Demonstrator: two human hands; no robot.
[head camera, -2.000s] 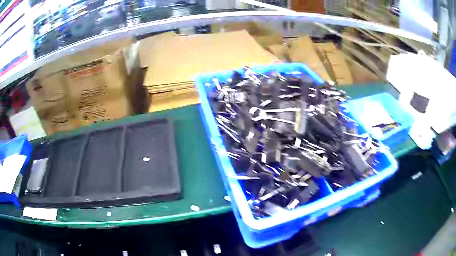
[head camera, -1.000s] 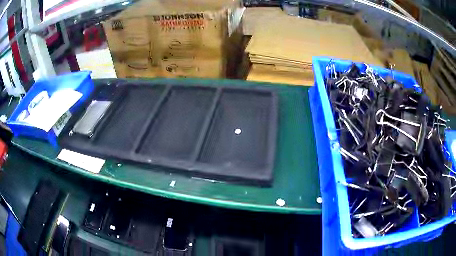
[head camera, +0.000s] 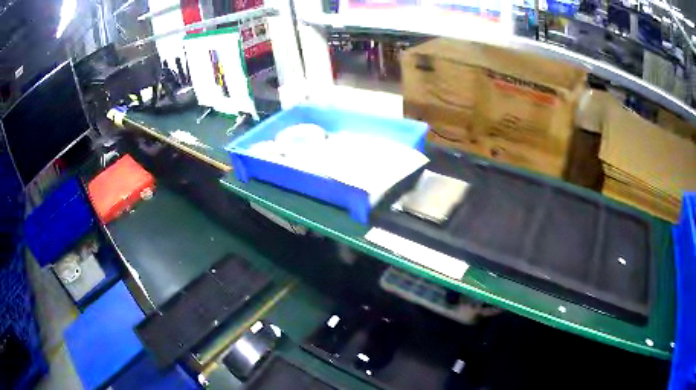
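Note:
Neither of my hands is in the picture. Nearest in front of me, at the bottom, lie dark glossy phone units (head camera: 366, 343) with small white labels, partly cut off by the lower edge. A unit with a shiny silvery face (head camera: 249, 352) lies left of them. A black tray (head camera: 206, 305) sits further left on the lower bench. On the raised green shelf (head camera: 488, 283) lies a black compartment tray (head camera: 549, 228). A pale flat unit (head camera: 435, 196) is in its left end.
A blue bin (head camera: 305, 177) with white papers stands on the shelf. Another blue bin (head camera: 687, 282) is cut off at right. Cardboard box (head camera: 492, 107) and flat sheets (head camera: 645, 156) are behind. A power strip (head camera: 435, 293) is under the shelf. A red box (head camera: 120, 187) and blue bins (head camera: 103, 335) are left.
The view has swung left. The clip-filled bin has slid right until only its edge shows. The papers bin and compartment tray have shifted right in view, and the red box and left-side bins have appeared.

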